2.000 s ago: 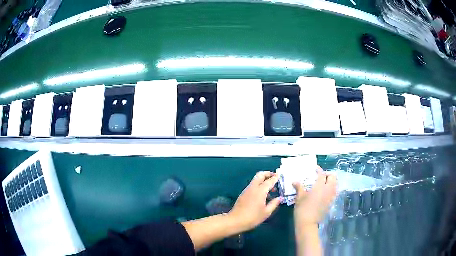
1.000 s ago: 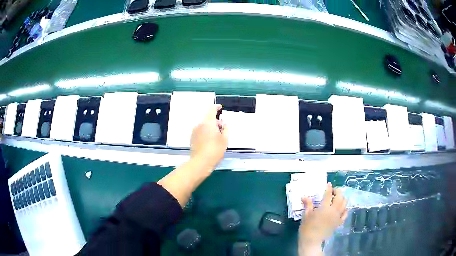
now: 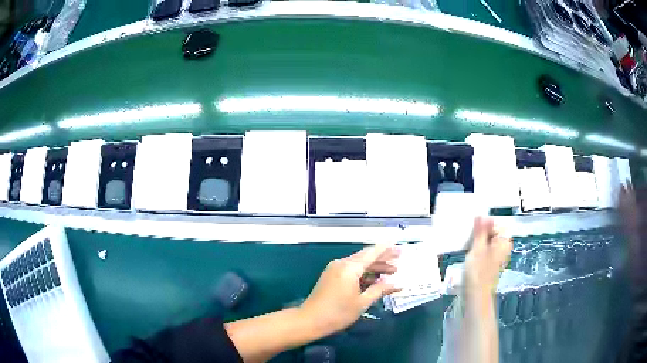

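My left hand holds the left side of a stack of thin white cards above the green bench. My right hand grips one white card by its right side. That card is raised over the belt's near rail and overlaps the lower part of an open box with a black insert tray, hiding part of the grey case in it. To its left, another open box holds a white card lying over its tray, with the earbud tips showing above.
White lids and open boxes with earbuds and cases line the belt. A clear blister tray lies right, a white tray of cases left. Loose cases and a white scrap lie on the bench. Black devices sit beyond.
My left hand has come back from the card in the left box to the stack. My right hand has left the stack and moved up and right with one card.
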